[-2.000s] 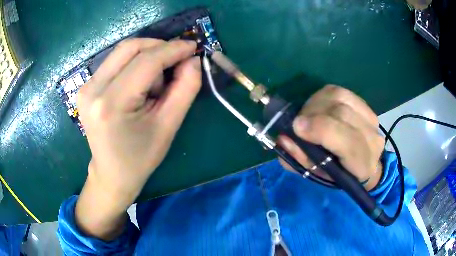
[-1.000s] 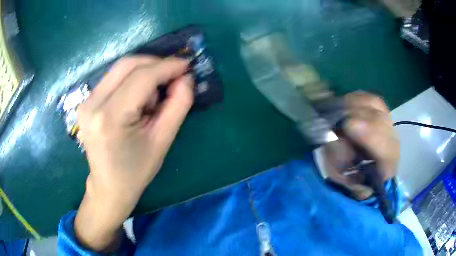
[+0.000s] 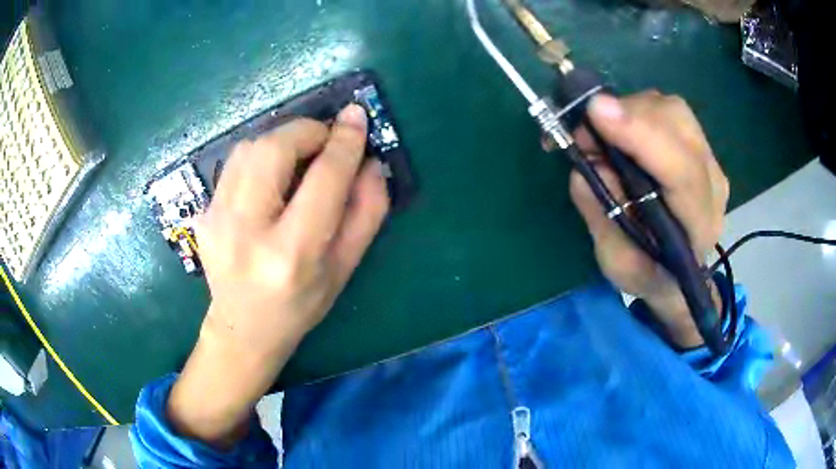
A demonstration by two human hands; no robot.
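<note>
A black phone assembly [image 3: 266, 119] lies tilted on the green bench. Its silver-white main board [image 3: 179, 201] shows at the lower left end and a small blue-and-silver sub-board [image 3: 378, 121] at the right end. My left hand [image 3: 289, 211] lies over the phone's middle, fingers bent, the index fingertip at the sub-board. Whether it pinches a small part is hidden. My right hand [image 3: 655, 183] holds the black soldering iron [image 3: 642, 197] by its handle, right of the phone. Its barrel and silvery guide tube point up, and the tip is cut off by the top edge.
A cream component tray [image 3: 37, 147] with rows of small parts lies at the far left. A yellow tape line [image 3: 55, 353] crosses the lower left. A transparent-looking item [image 3: 770, 50] lies at the upper right. A black cable [image 3: 779, 235] runs off right.
The soldering iron has moved away from the phone, up and right, in my right hand. The phone has shifted slightly right and down, and my left fingers now spread over it.
</note>
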